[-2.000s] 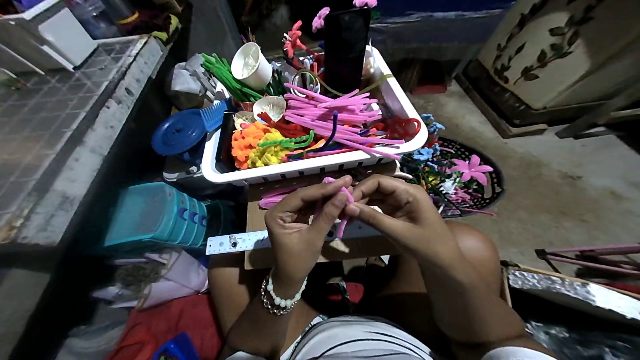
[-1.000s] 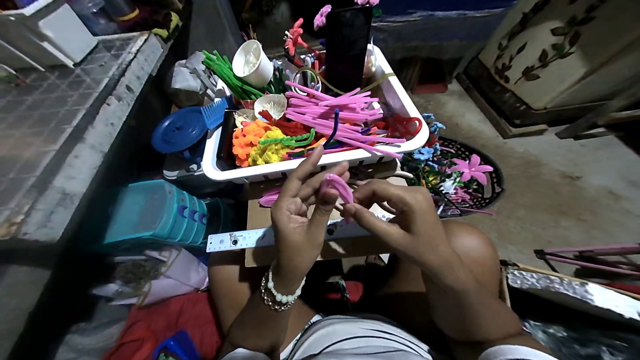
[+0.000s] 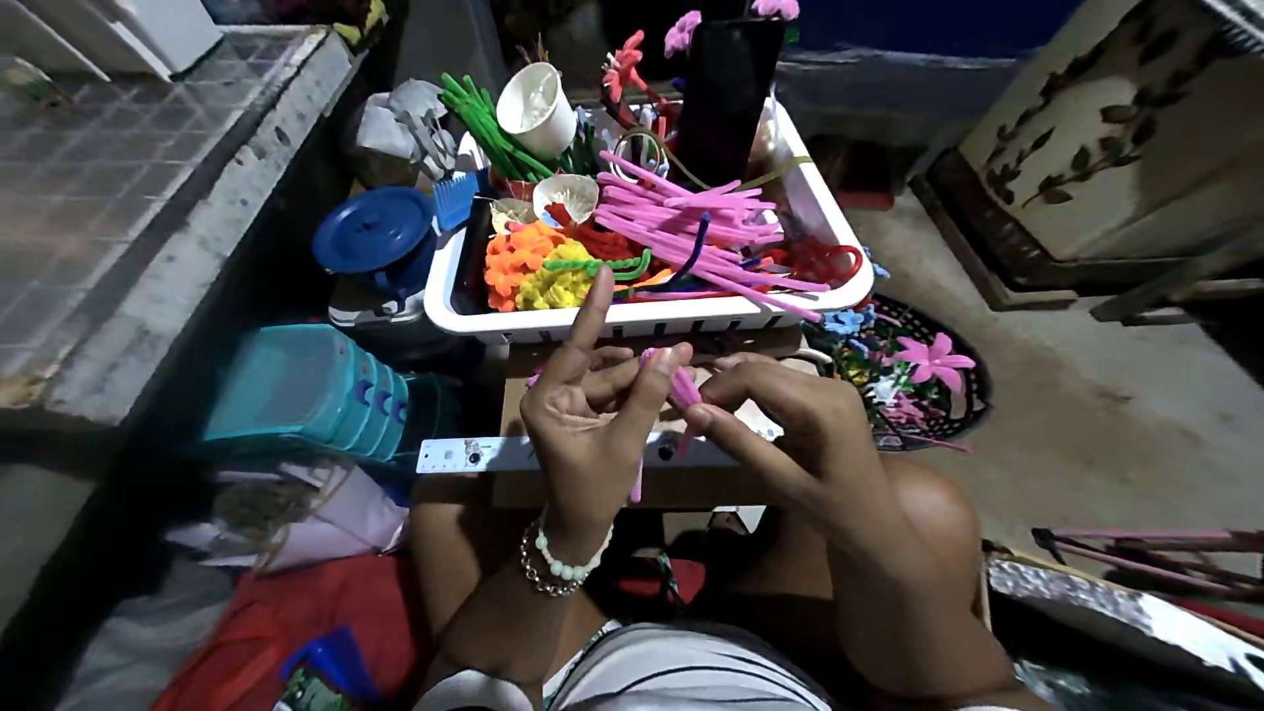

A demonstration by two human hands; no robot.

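Between my two hands is a bent pink pipe cleaner [image 3: 681, 386], folded into a small bundle. My left hand [image 3: 597, 405] pinches it between thumb and a finger, with the index finger pointing up. My right hand [image 3: 790, 420] grips its right side with thumb and fingertips. Below and behind the hands, a white ruler [image 3: 504, 454] lies across a cardboard piece [image 3: 515, 395]. Beyond them, a white plastic basket [image 3: 592, 324] holds pink pipe cleaners [image 3: 681, 222], green pipe cleaners [image 3: 494, 133], and orange [image 3: 515, 259] and yellow fuzzy pieces [image 3: 558, 281].
A black basket [image 3: 978, 380] with pipe-cleaner flowers stands right of the white one. At left are teal plastic containers [image 3: 296, 390], a blue lid [image 3: 373, 229] and a tiled ledge [image 3: 197, 217]. A dark phone-like slab [image 3: 726, 94] stands upright in the white basket.
The pink loop held up a second ago is now pressed into a narrower bundle between the fingers. The left hand has tilted, and its index finger now points up, apart from the others.
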